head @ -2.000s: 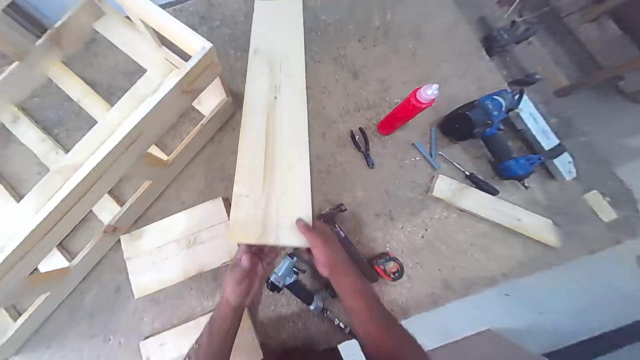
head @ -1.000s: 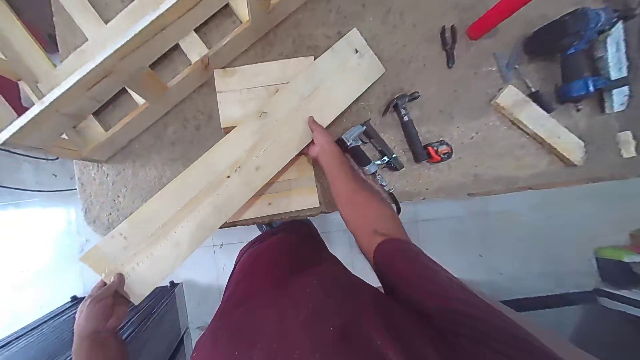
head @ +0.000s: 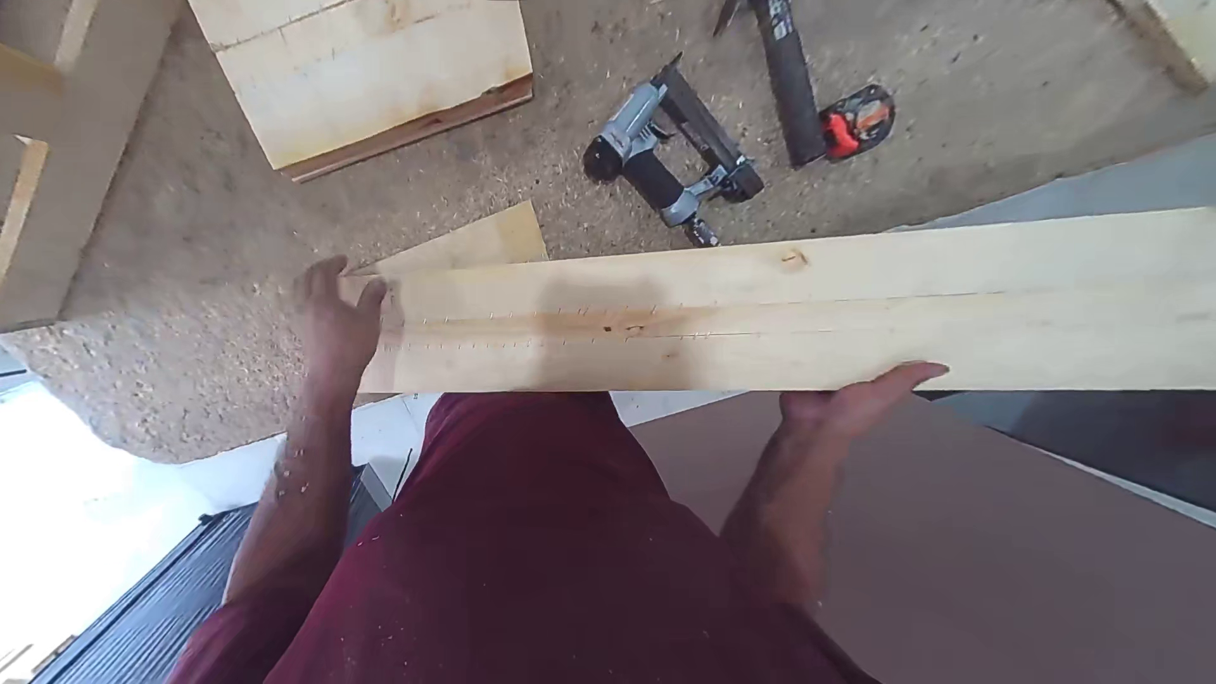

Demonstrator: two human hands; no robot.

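Observation:
A long pale wooden board [head: 722,313] lies crosswise in front of my body, with rows of small marks and a knot on its face. My left hand [head: 337,323] is at its left end, the thumb and fingers spread around the corner. From below, my right hand [head: 860,399] supports the near edge right of the middle, its thumb along the face and its other fingers mostly hidden. Behind the board's left part a second wooden piece [head: 475,242] shows partly. A pneumatic nailer [head: 655,142] rests on the worktable beyond the board.
The chipboard worktable [head: 209,237] bears sawdust. Joined short planks [head: 380,71] lie at the back left, beside a wooden frame [head: 85,161]. Right of the nailer are a hammer's dark handle [head: 788,85] and a red-and-black tape measure [head: 857,122]. Another wood piece [head: 1173,38] sits at the top right.
The board has turned from a diagonal to lying nearly straight across in front of me. My left hand has moved up with its end. The view has shifted closer to the nailer.

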